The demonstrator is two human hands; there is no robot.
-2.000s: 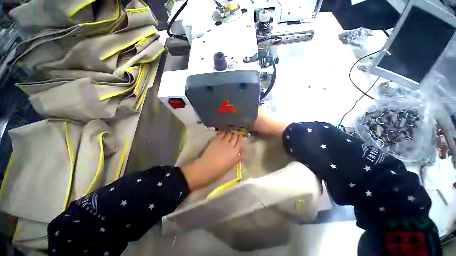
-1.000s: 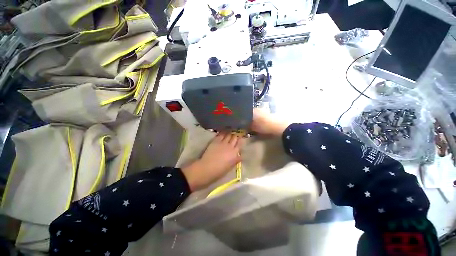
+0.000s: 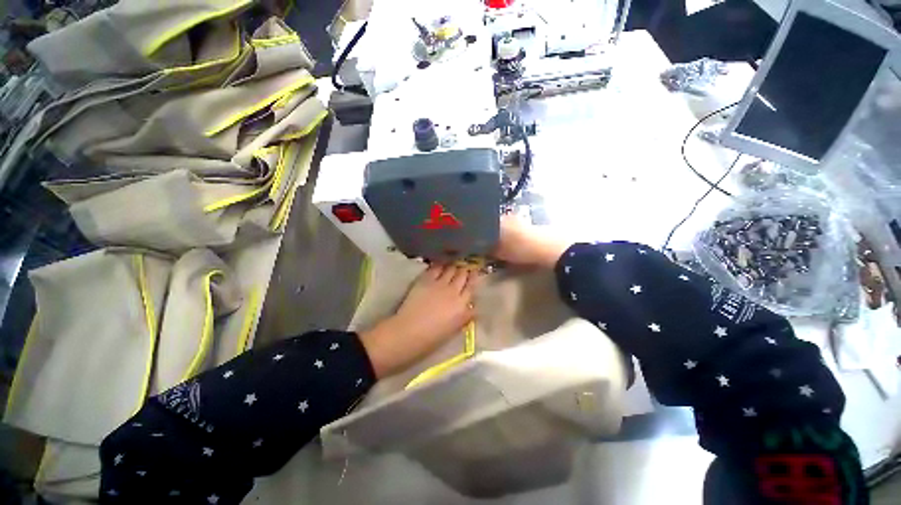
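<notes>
A limp beige bag body [image 3: 494, 373] with a yellow bound seam lies under the head of the white sewing machine [image 3: 432, 202], which has a dark grey front cover with a red logo. My left hand [image 3: 427, 314] lies palm down on the fabric, its fingertips just below the cover's lower edge. My right hand [image 3: 526, 245] is at the right side of the head; its fingers are partly hidden behind the cover, so its hold cannot be seen. The brass-coloured presser foot [image 3: 472, 263] shows slightly beside the left fingertips.
Beige bag bodies with yellow edges [image 3: 109, 212] are heaped at the left. A clear plastic bag of small metal pieces [image 3: 771, 247] lies at the right. A framed dark screen [image 3: 812, 89] stands at the upper right, with a cable on the white table.
The view has shifted slightly, so the machine head sits a little further left than two seconds ago. Both hands and the bag body look nearly unchanged.
</notes>
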